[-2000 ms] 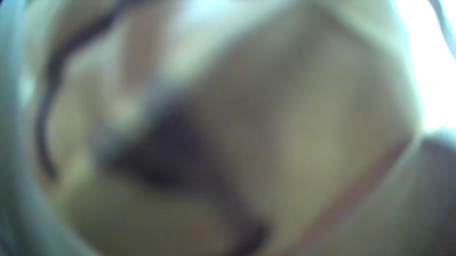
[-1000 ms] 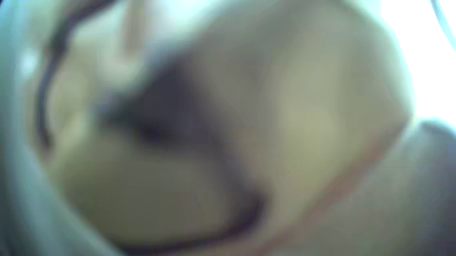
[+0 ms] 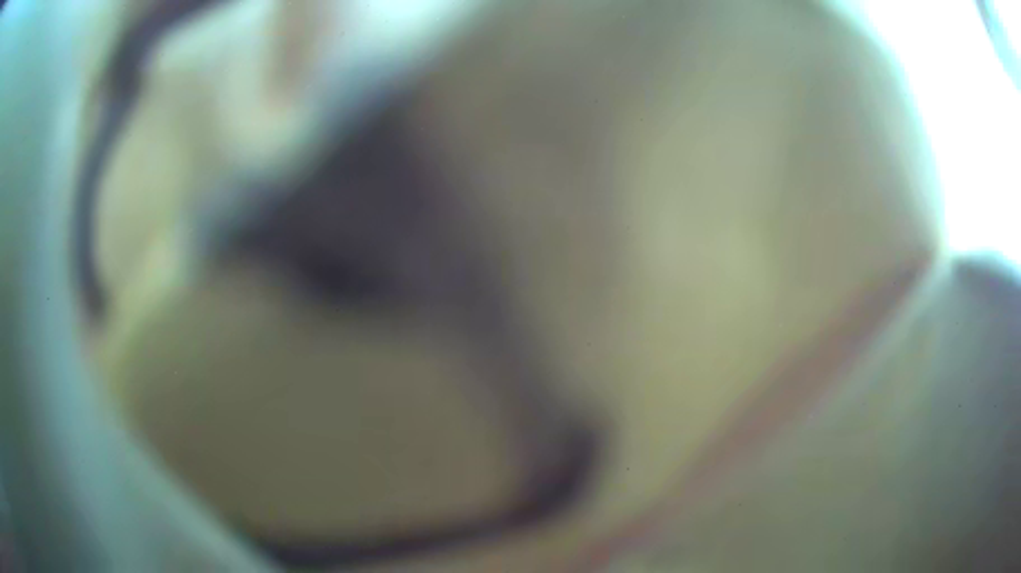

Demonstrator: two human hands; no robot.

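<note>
The view is very close and badly blurred, and I cannot name the things in it for certain. A large tan-yellow surface (image 3: 705, 257) fills the middle and right. A dark blurred shape (image 3: 370, 213) lies left of centre. A dark strap or cord (image 3: 448, 537) runs from it down and along the bottom edge. A reddish band (image 3: 784, 392) crosses the lower right. Neither my left hand nor my right hand can be made out.
A pale blue-green band (image 3: 45, 336) curves down the left side. A thin dark cord (image 3: 90, 202) runs beside it. A bright white area (image 3: 974, 123) is at the upper right, with a grey rounded shape (image 3: 985, 369) below it.
The dark shape and the left cord have shifted upward in the view. More of the dark strap shows along the bottom edge. The reddish band's upper end sits slightly higher.
</note>
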